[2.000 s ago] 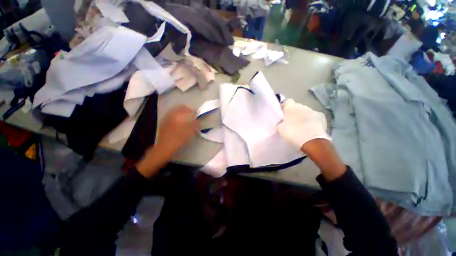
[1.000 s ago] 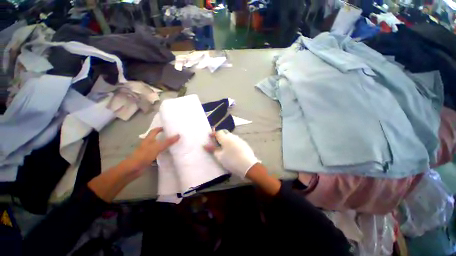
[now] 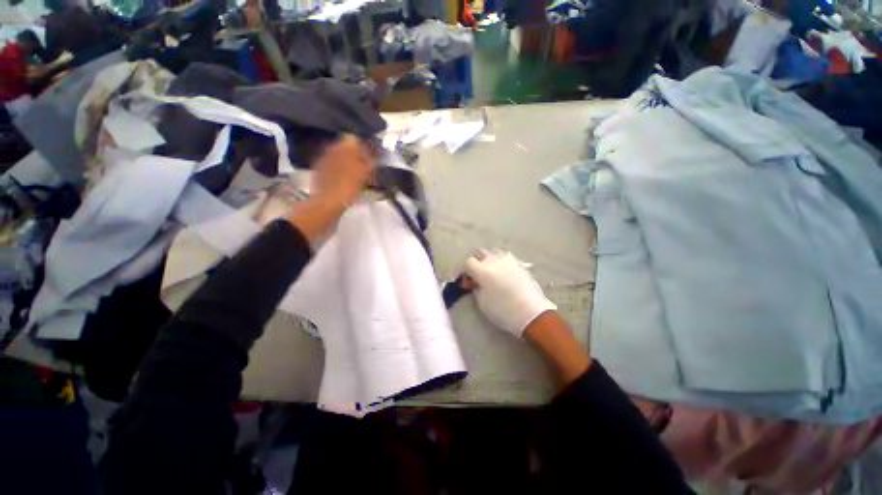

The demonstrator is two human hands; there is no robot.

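White cut panels (image 3: 387,300) with dark edges lie loosely folded lengthwise on the table, their near end wide and curled at the table's front edge. Black cloth (image 3: 410,189) shows at their far end. My bare left hand (image 3: 340,179) is blurred at that far end, beside the black cloth; its fingers and any hold are unclear. My right hand (image 3: 507,290), in a white glove, is right of the panels, low over the table, its fingertips closed on a small dark piece (image 3: 455,291) that shows beside the panels' right edge.
Pale, lilac and dark offcuts (image 3: 121,227) are heaped at the left, with dark grey cloth (image 3: 305,104) behind. Small white scraps (image 3: 440,131) lie at the far side. Light blue garments (image 3: 720,251) cover the right, above dusty-pink cloth (image 3: 745,435) hanging over the edge.
The white packet has opened wider. My left hand has moved from its left side to its far end. My right hand has come away from the white surface. The view has shifted.
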